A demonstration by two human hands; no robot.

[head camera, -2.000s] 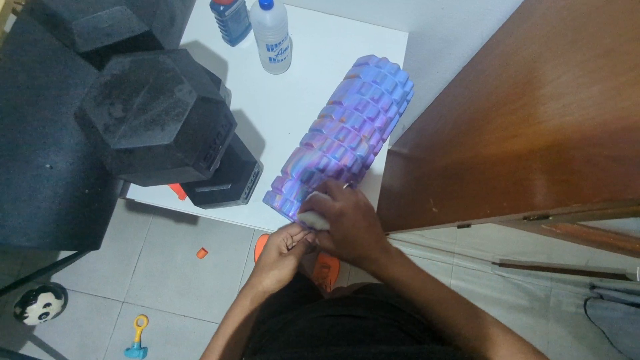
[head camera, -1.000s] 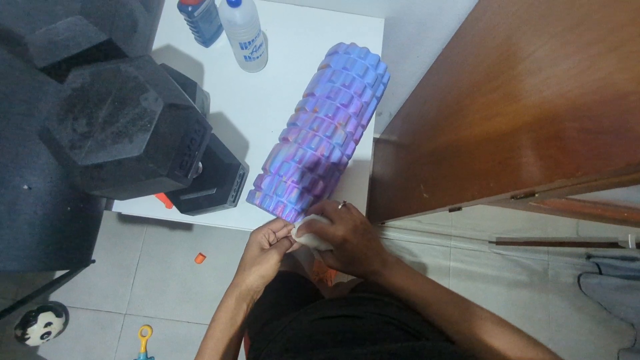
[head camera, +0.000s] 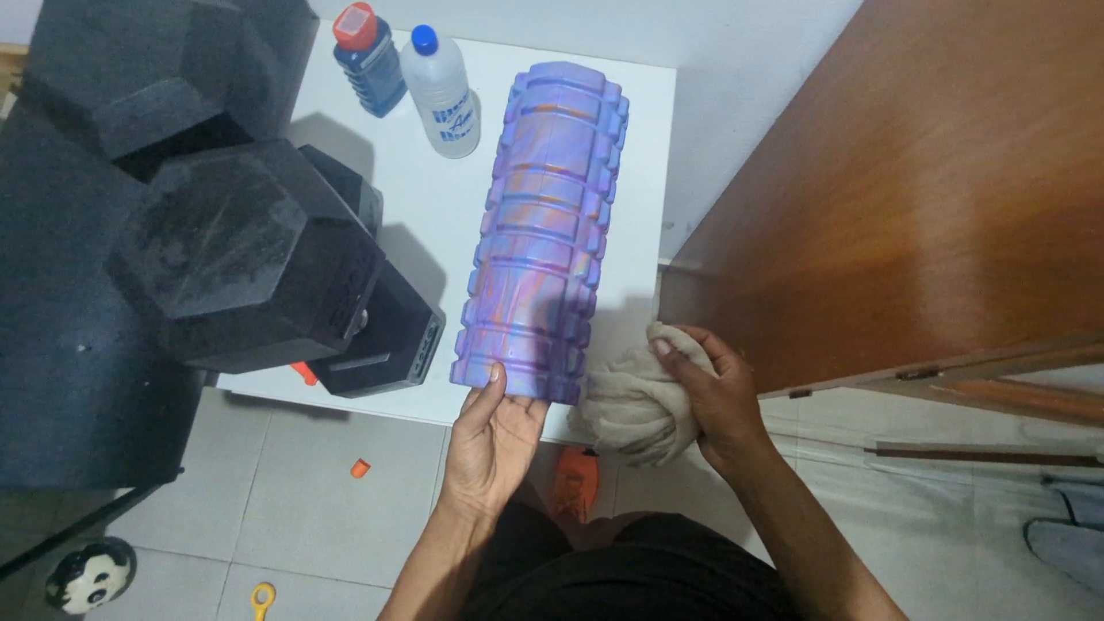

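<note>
A purple-blue marbled foam roller point(head camera: 548, 224) extends over the white table point(head camera: 638, 155), its far end pointing away from me. My left hand point(head camera: 496, 440) grips its near end, thumb on top and fingers beneath. Bunched in my right hand point(head camera: 716, 397) is a pale beige cloth point(head camera: 642, 401), just right of the roller's near end. Whether the roller rests on the table or is lifted cannot be told.
Black hex dumbbells point(head camera: 250, 250) stand left of the roller. Behind them are a red-capped bottle point(head camera: 371, 65) and a blue-capped clear bottle point(head camera: 444, 95). A wooden door point(head camera: 906, 216) is at right. A small orange piece point(head camera: 360, 468) and a black-and-white ball point(head camera: 90, 576) lie on the floor.
The roller has turned more upright in view, and my left hand now grips its near end. My right hand has moved right, away from my left, with the cloth more fully in view.
</note>
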